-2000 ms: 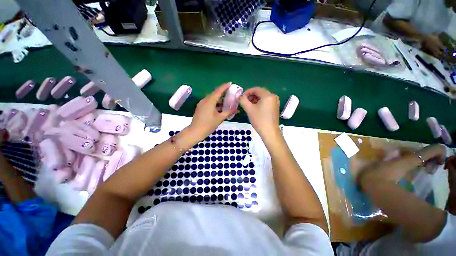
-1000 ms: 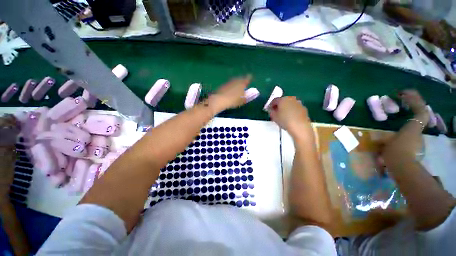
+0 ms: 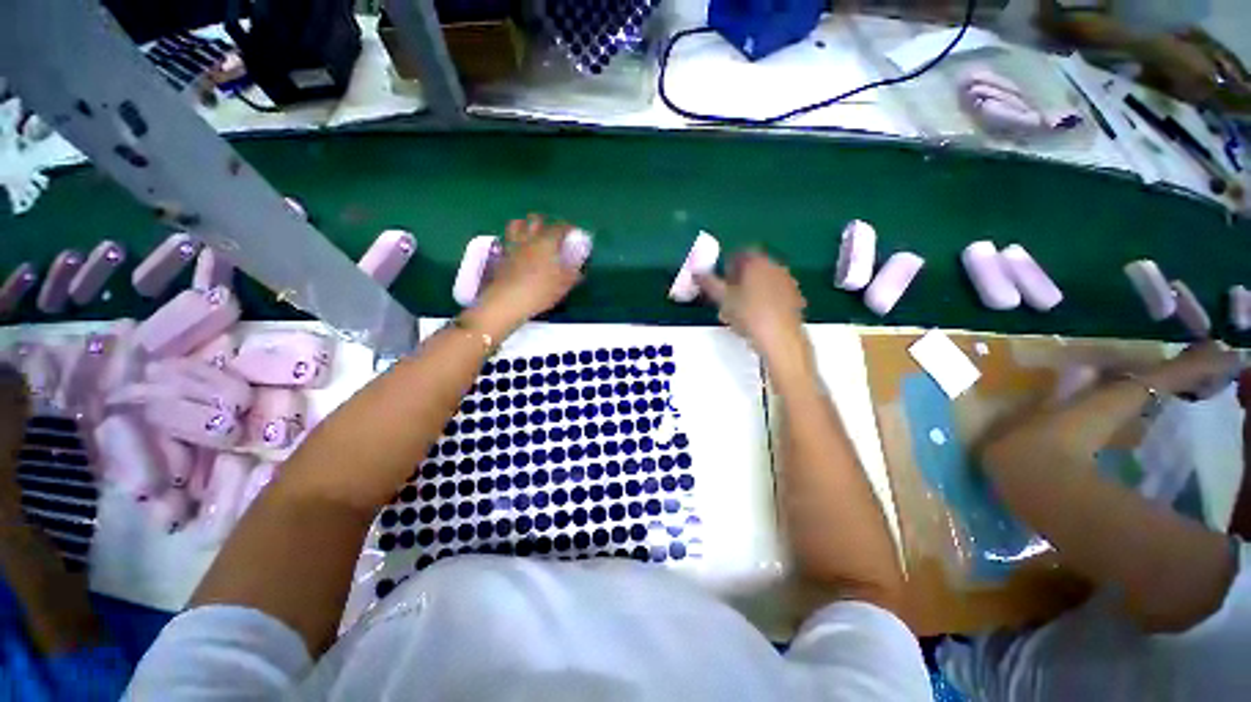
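My left hand [image 3: 532, 272] is over the green belt with a pink housing [image 3: 576, 248] at its fingertips; the grip is partly hidden. Another pink housing [image 3: 476, 269] lies just left of this hand. My right hand [image 3: 759, 295], slightly blurred, is at the belt's near edge with fingers apart. Its thumb is close to a pale pink housing [image 3: 696, 266] lying tilted on the belt; contact cannot be told. The sticker sheet [image 3: 563, 446] with rows of dark dots lies flat on the white bench between my forearms.
More housings [image 3: 895, 283] are spaced along the green belt [image 3: 659, 178]. A heap of pink housings [image 3: 192, 391] is at left, beside a slanted grey post [image 3: 206, 192]. At right, a neighbour's arms [image 3: 1098, 480] are over a brown board [image 3: 892, 480] with a white card [image 3: 945, 364].
Since one second ago, my left hand and the housing at its fingertips moved left. My right hand shifted slightly left and its fingers spread from the pale housing. Belt housings shifted left.
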